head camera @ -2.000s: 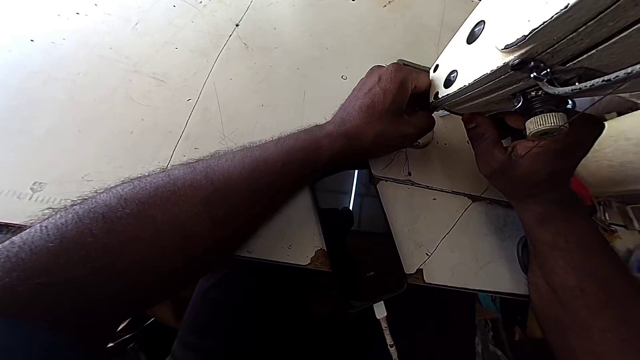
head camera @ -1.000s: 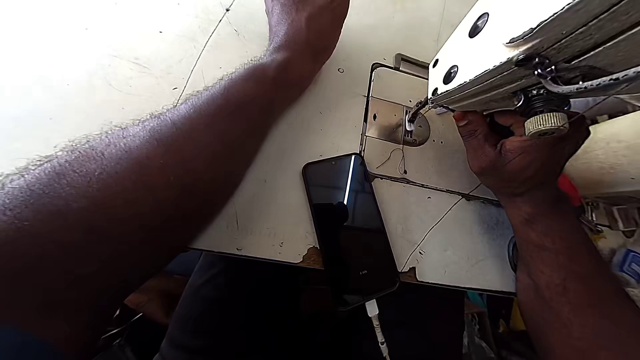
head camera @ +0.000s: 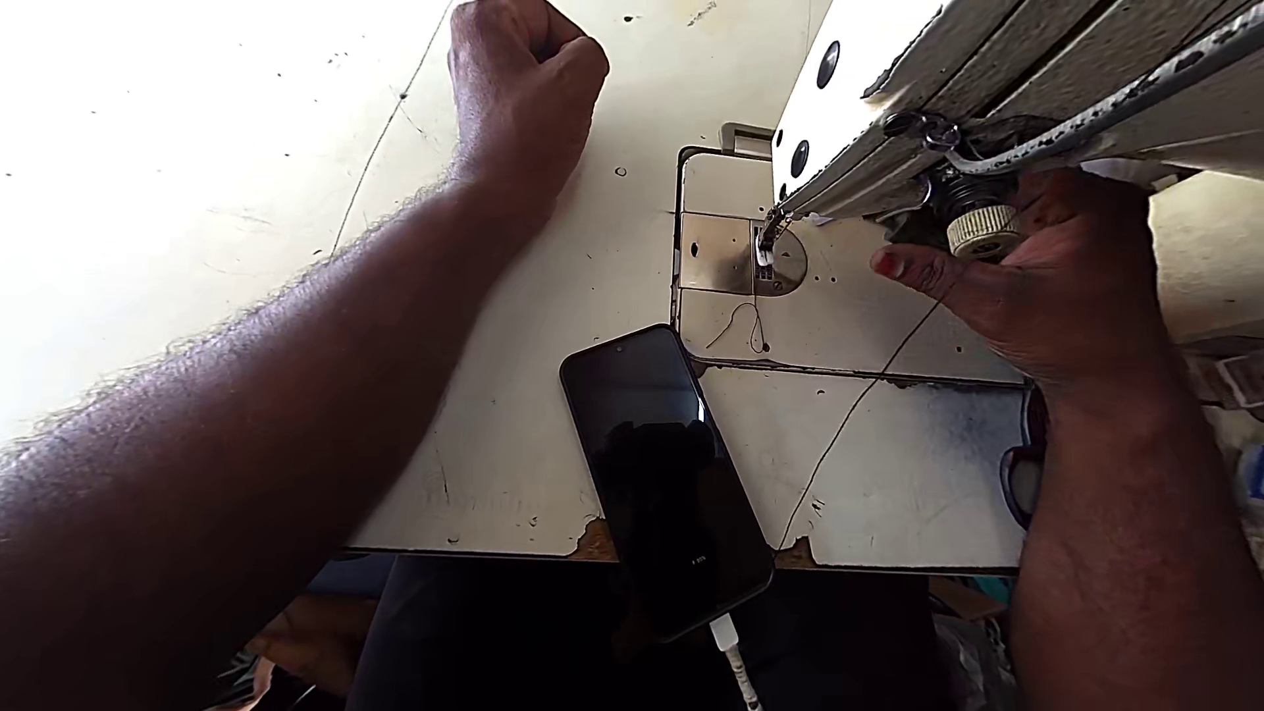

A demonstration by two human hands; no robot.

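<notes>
My left hand (head camera: 528, 94) is closed in a loose fist over the worn white sewing table (head camera: 494, 415); whether anything is inside it does not show. On the right, my right hand (head camera: 1066, 267) is around the back of the sewing machine head (head camera: 889, 109), beside the ribbed tension knob (head camera: 983, 232), its thumb pointing left; its fingers are partly hidden. Below the head are the presser foot (head camera: 766, 247) and the metal needle plate (head camera: 716, 255). A loose dark thread (head camera: 755, 321) curls in front of the foot.
A black smartphone (head camera: 667, 474) lies at the front edge of the table, overhanging it, with a white charging cable (head camera: 736, 662) plugged in. Dark-framed glasses (head camera: 1017, 484) are partly hidden by my right forearm. The machine head and its tube fill the upper right.
My left hand has moved away from the needle area, where it was two seconds ago, to the upper left. My right hand has stayed by the tension knob.
</notes>
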